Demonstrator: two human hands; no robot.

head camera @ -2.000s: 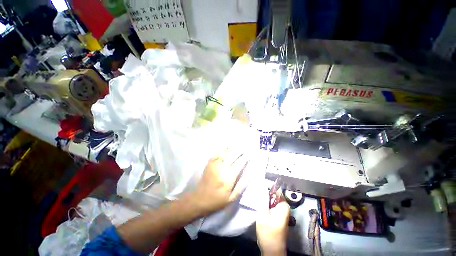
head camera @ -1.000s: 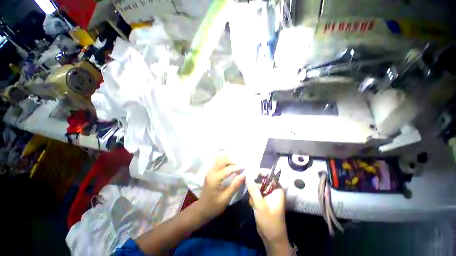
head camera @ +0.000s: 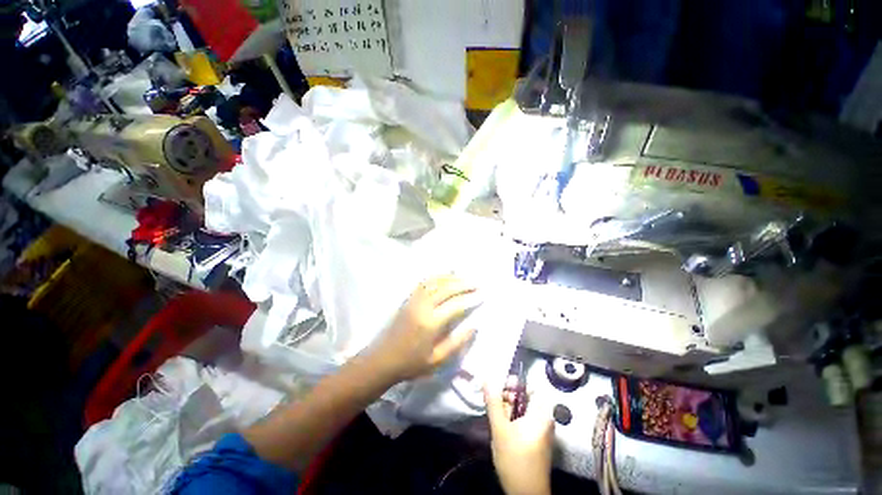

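Note:
White cloth pieces [head camera: 334, 218] lie heaped left of the needle area and run under bright glare to the presser foot [head camera: 527, 261]. My left hand [head camera: 430, 324] lies on the cloth with bent fingers, gripping it near the machine bed's left end. My right hand [head camera: 520, 435] is at the table's front edge and holds dark-red thread snips [head camera: 515, 398], blades pointing up. Its fingertips are beside the cloth's right edge; glare hides whether they pinch it.
The Pegasus machine head [head camera: 706, 145] and bed [head camera: 619, 314] stand at the right. A lit smartphone [head camera: 677, 414], black bobbin [head camera: 567, 371] and beige cords [head camera: 604, 445] lie in front. A red crate [head camera: 160, 334] with white pieces [head camera: 174, 425] is at lower left. A light-green roll [head camera: 481, 155] is behind.
The view has tilted back up. My left hand has moved from the cloth's front edge further onto the cloth, towards the needle area. My right hand still holds the snips near the front edge.

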